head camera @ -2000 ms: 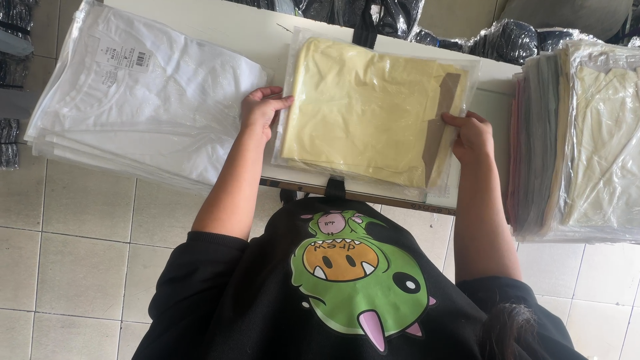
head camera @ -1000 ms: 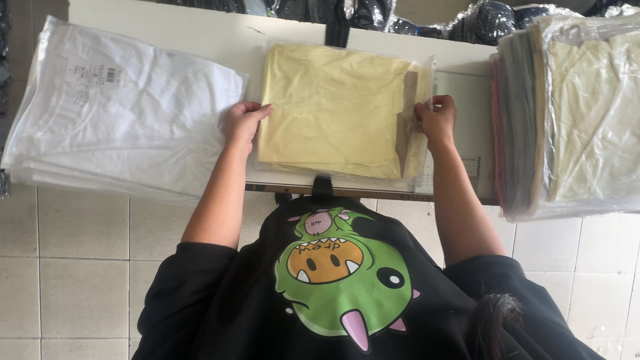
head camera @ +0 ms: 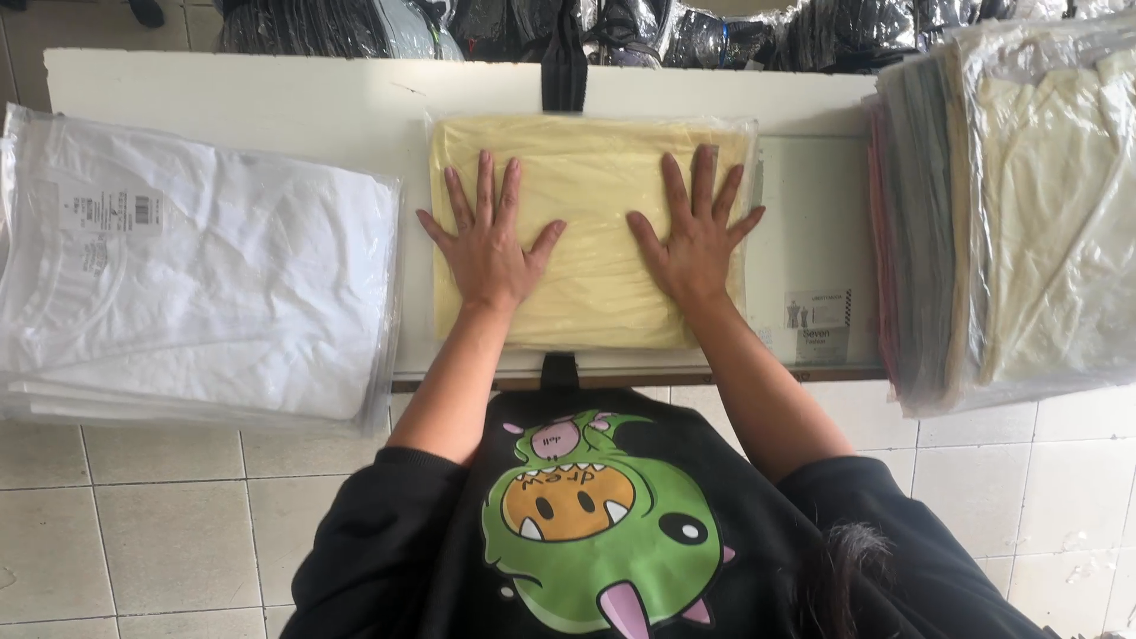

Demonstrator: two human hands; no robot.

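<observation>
A folded yellow garment in a clear plastic bag [head camera: 595, 266] lies flat on a white tabletop in front of my body. My left hand [head camera: 493, 244] rests palm down on its left half, fingers spread. On the right half my right hand [head camera: 697, 235] presses flat the same way, its little finger near the bag's edge. Neither hand grips anything. To the left lies a stack of bagged white garments [head camera: 213, 284], the top bag bearing a printed label. A tall stack of bagged garments [head camera: 1047, 222], pale yellow on top with grey and pink layers, stands to the right.
The white table [head camera: 266, 98] has a black strap [head camera: 563, 62] across it. A flat bag with a printed label [head camera: 815, 311] lies between the yellow bag and the right stack. Beyond the far edge are dark plastic-wrapped bundles [head camera: 328, 31]. Tiled floor [head camera: 169, 541] shows on the near side.
Both hands have let go of the sides of the yellow bag and moved onto its top, fingers spread. The bag now lies flat on the table.
</observation>
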